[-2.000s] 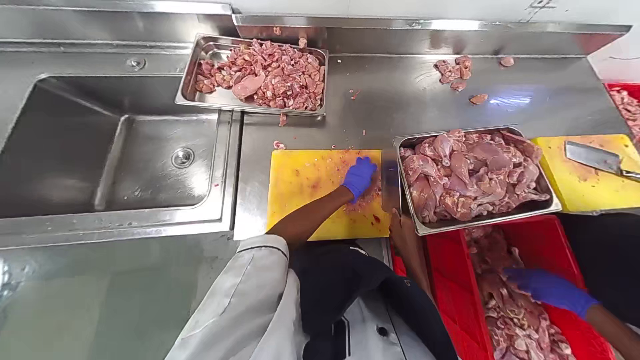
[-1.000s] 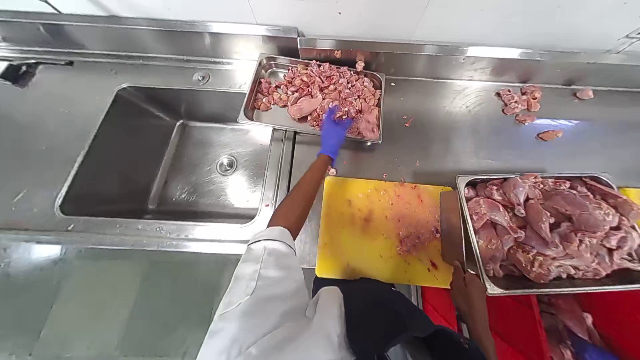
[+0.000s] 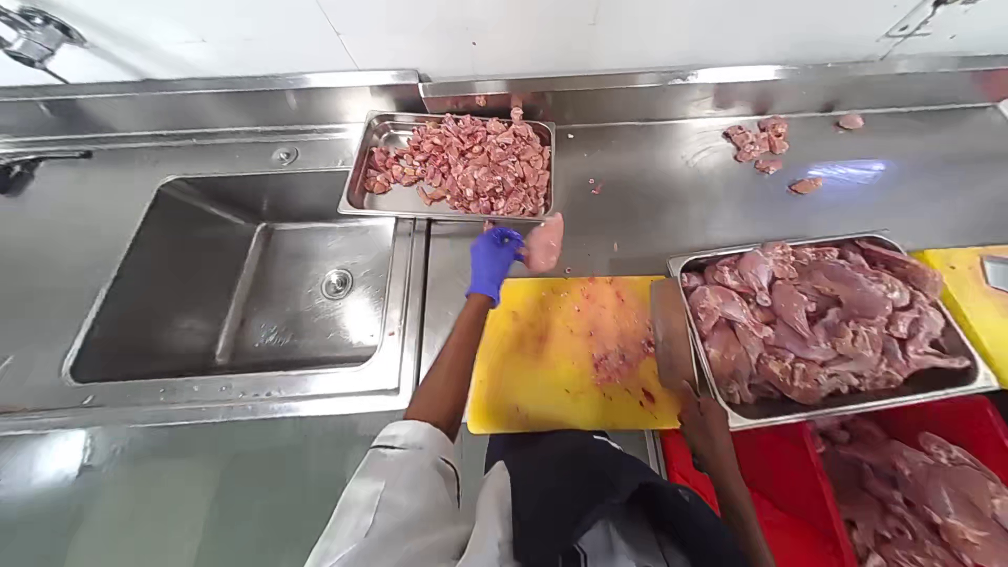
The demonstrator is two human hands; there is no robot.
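Note:
My left hand (image 3: 494, 256), in a blue glove, grips a pale piece of raw chicken (image 3: 545, 244) just in front of the steel tray of small chopped pieces (image 3: 465, 165). Below it lies a yellow cutting board (image 3: 563, 354) with meat scraps and red stains. My bare right hand (image 3: 699, 413) holds a cleaver (image 3: 672, 335) by its handle, the broad blade along the board's right edge. Right of the blade is a deeper steel tray (image 3: 980, 376) heaped with raw chicken legs (image 3: 819, 315).
A steel sink (image 3: 315, 307) is at the left. Several chicken pieces (image 3: 757, 142) lie at the counter's back right. Red crates (image 3: 787, 488) with raw chicken stand below the deep tray. A second yellow board (image 3: 965, 307) with part of a blade is at the far right.
My left hand went from the first board to the small-piece tray, and has now come back from it with a chicken piece. My right hand stays by the board with the cleaver.

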